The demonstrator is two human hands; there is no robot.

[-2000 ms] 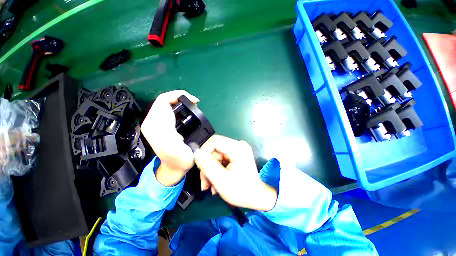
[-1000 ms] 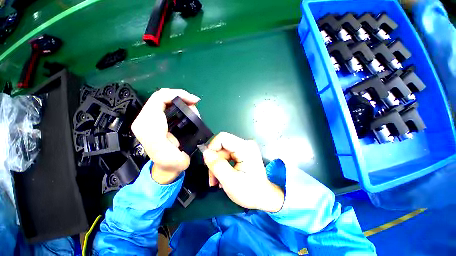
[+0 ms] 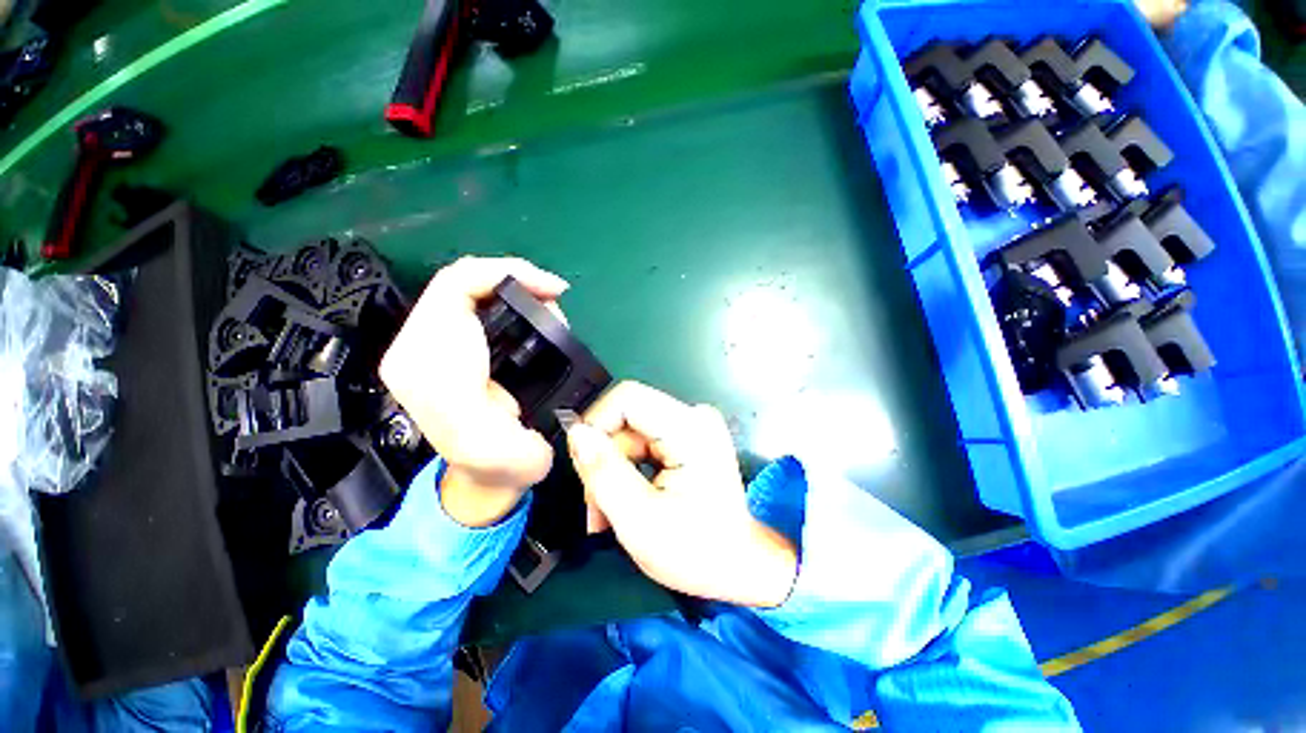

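My left hand [image 3: 466, 384] holds a black fork housing [image 3: 549, 351] tilted above the green bench, its open slot facing up. My right hand [image 3: 680, 494] is at the housing's lower end, thumb and forefinger pinching a tiny pale insert [image 3: 567, 418]. The insert is at the housing's edge; whether it touches is hard to tell. Another black bracket piece [image 3: 531, 564] lies on the bench just below my hands, partly hidden by them.
A pile of loose black moulded parts [image 3: 308, 380] lies left, beside a black tray [image 3: 136, 530] with a clear plastic bag [image 3: 57, 380]. A blue bin [image 3: 1003, 458] with finished subassemblies [image 3: 1103, 265] stands right. Red-and-black handle units [image 3: 426, 72] lie beyond. Another person's sleeve [image 3: 1243, 108] is upper right.
My right fingers have shifted slightly around the housing's lower end, and the pale insert shows more. The handle units have slid left. Another person's arm has come in at the upper right.
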